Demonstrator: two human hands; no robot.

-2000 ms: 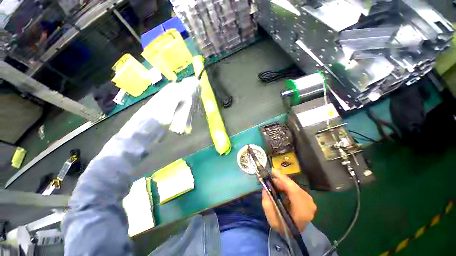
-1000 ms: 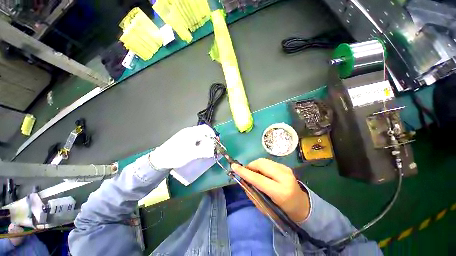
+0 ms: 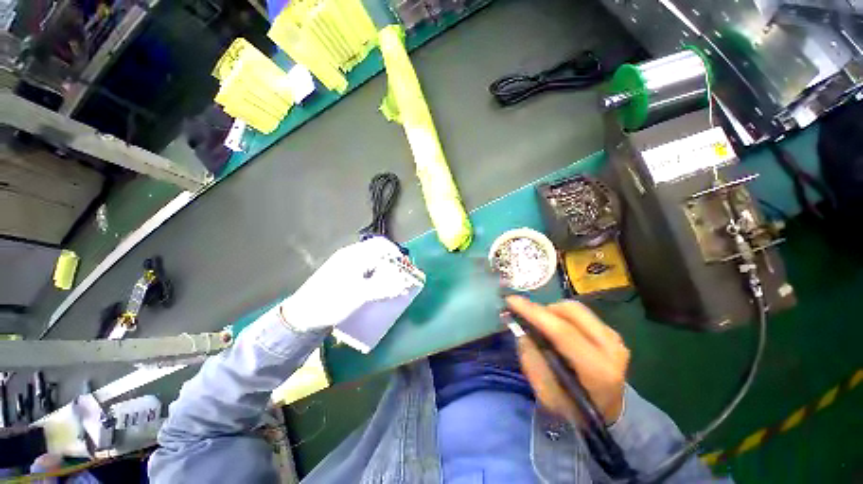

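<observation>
My left hand (image 3: 345, 281), in a white glove, grips a white power supply unit (image 3: 380, 319) over the green mat (image 3: 449, 293). Small coloured wires show at its upper end by my fingertips. A black power cord (image 3: 381, 203) runs up from there onto the belt. My bare right hand (image 3: 579, 354) is shut on the black soldering iron (image 3: 565, 378), partly blurred. Its tip is blurred, near the waste cup (image 3: 522, 261) and apart from the unit.
A yellow-green bundle (image 3: 422, 142) lies across the belt. The iron stand (image 3: 579, 210), yellow tray (image 3: 599, 268), soldering station (image 3: 662, 227) and solder reel (image 3: 667, 85) stand at right. Another cord (image 3: 544, 79) lies on the belt. Yellow-green stacks (image 3: 254, 87) stand at the far side.
Over the last second the iron has moved right, away from the unit. Earlier my left hand was out over the belt and the iron was at the cup.
</observation>
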